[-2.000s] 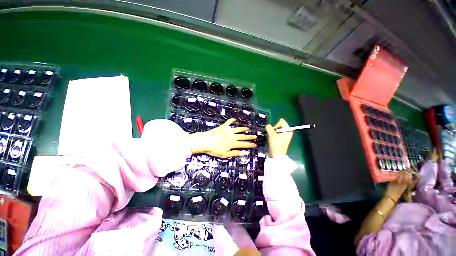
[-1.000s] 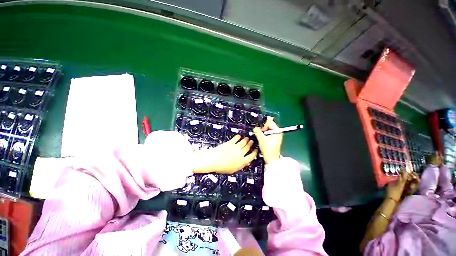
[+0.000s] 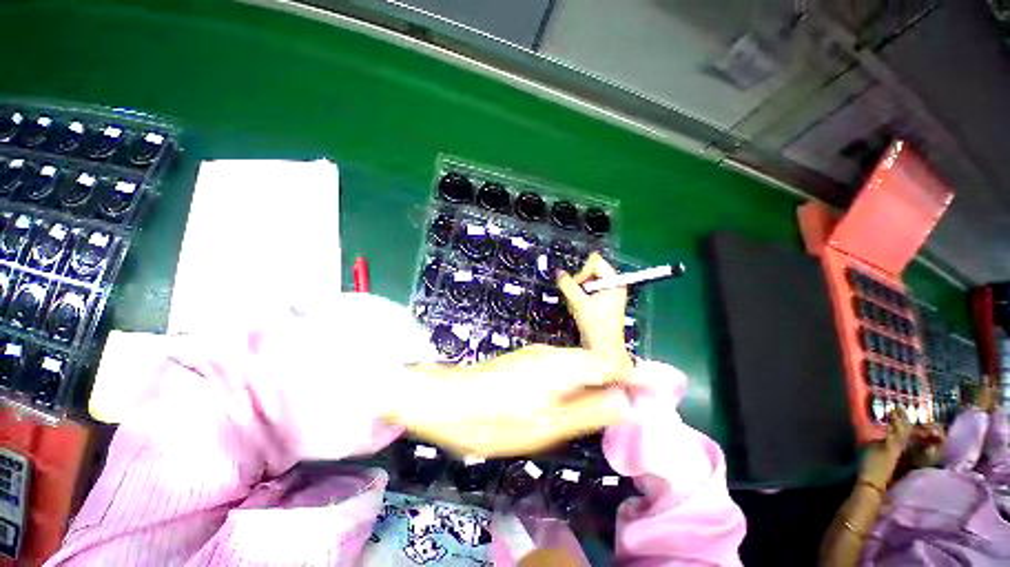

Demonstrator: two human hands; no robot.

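Note:
My right hand (image 3: pixel 601 316) holds a white marker pen (image 3: pixel 637 278) with a dark end, its tip over the upper right part of the clear blister tray (image 3: pixel 535 175). The tray holds rows of round black units (image 3: pixel 475 241), most with a small white label; the back row shows no labels. My left hand (image 3: pixel 521 399) is blurred and reaches across the tray to my right wrist. Its fingers lie over or beside the wrist, and whether they hold anything is hidden. My left forearm covers part of the lower rows.
White paper (image 3: pixel 261 238) and a red pen (image 3: pixel 361 274) are left of the tray. Another filled tray (image 3: pixel 155 117) and a calculator (image 3: pixel 13 498) are far left. A black mat (image 3: pixel 770 354), a red-orange case (image 3: pixel 855 366) and a neighbour's hands (image 3: pixel 886 454) are at right.
My left hand has moved off the tray's units and rightward to my right wrist. My right hand still holds the pen. The whole view has shifted, so things appear further right.

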